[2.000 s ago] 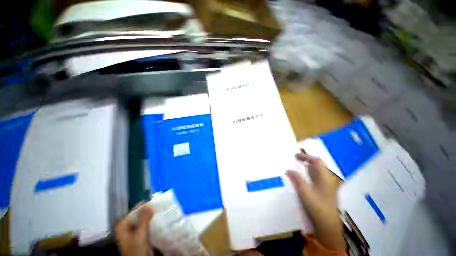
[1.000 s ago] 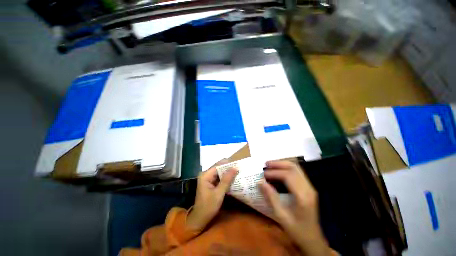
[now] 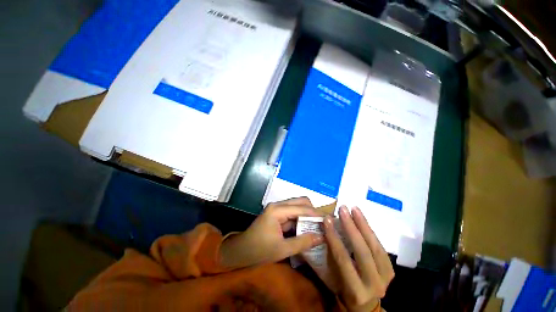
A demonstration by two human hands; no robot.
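A white label sheet (image 3: 312, 226) with rows of small dark print is between my hands, over the near edge of the tabletop. My left hand (image 3: 268, 234) grips it with thumb and fingers. My right hand (image 3: 359, 262) lies over its right part, fingers close together; whether a sticker is between its fingertips is hidden. Just beyond lies a flat carton with a blue panel (image 3: 320, 134) and a white panel (image 3: 390, 164). No sticker shows on the blue panel.
A carton stack (image 3: 183, 79) lies at left on the dark green tabletop (image 3: 251, 177), which has a raised edge. At right is a tan surface (image 3: 497, 207) with clear plastic bags (image 3: 509, 100). More cartons (image 3: 527, 289) are at the lower right.
The view has turned, so the cartons appear tilted. Two seconds ago my right hand held a carton; since then both hands came together on the label sheet, now more bunched.
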